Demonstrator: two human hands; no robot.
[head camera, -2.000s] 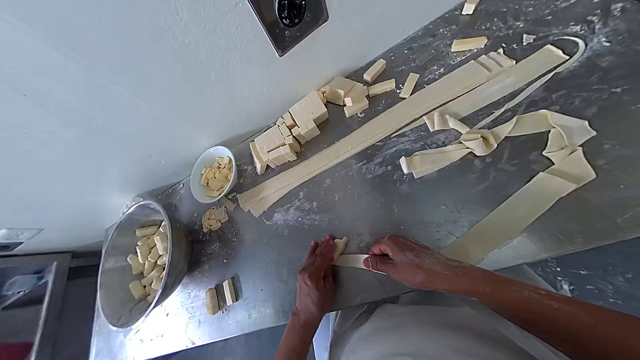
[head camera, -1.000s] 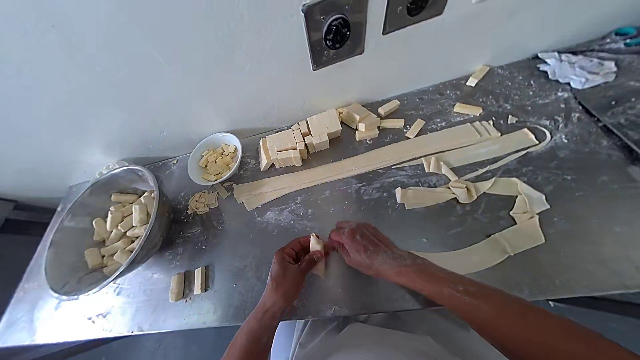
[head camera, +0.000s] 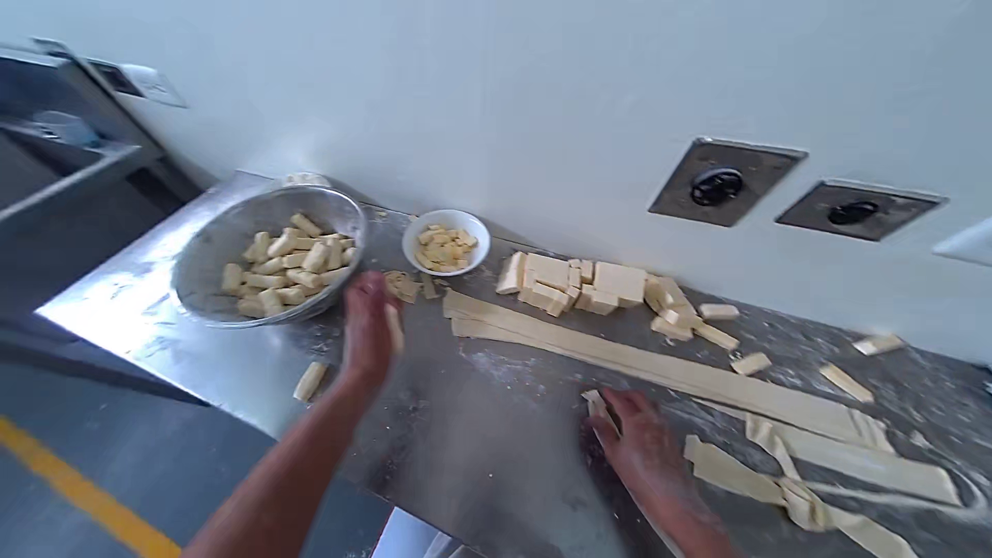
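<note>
My left hand (head camera: 367, 329), a little blurred, holds a pale dough-wrapped stick (head camera: 394, 328) just right of the metal bowl (head camera: 316, 312). Inside that bowl lie many dough-wrapped pieces (head camera: 267, 281). A single pale stick (head camera: 311, 381) lies on the steel below it. My right hand (head camera: 635, 434) grips the end of a dough strip (head camera: 598, 407) at the middle of the table. Long flat dough strips (head camera: 620, 350) stretch diagonally above that hand, and a twisted dough strip (head camera: 802, 504) lies to its right. Blocks of cheese-like food (head camera: 620, 283) stand along the wall.
A white bowl (head camera: 446, 242) of small pale pieces stands near the wall, with dough scraps (head camera: 402, 286) below it. Loose sticks (head camera: 846, 383) lie at the right. The steel table (head camera: 473, 457) is dusted with flour; wall outlets (head camera: 727, 182) are above.
My left hand has moved from beside my right hand to the metal bowl, carrying a wrapped piece. One of two sticks beside the bowl is gone from its place. The view has swung left.
</note>
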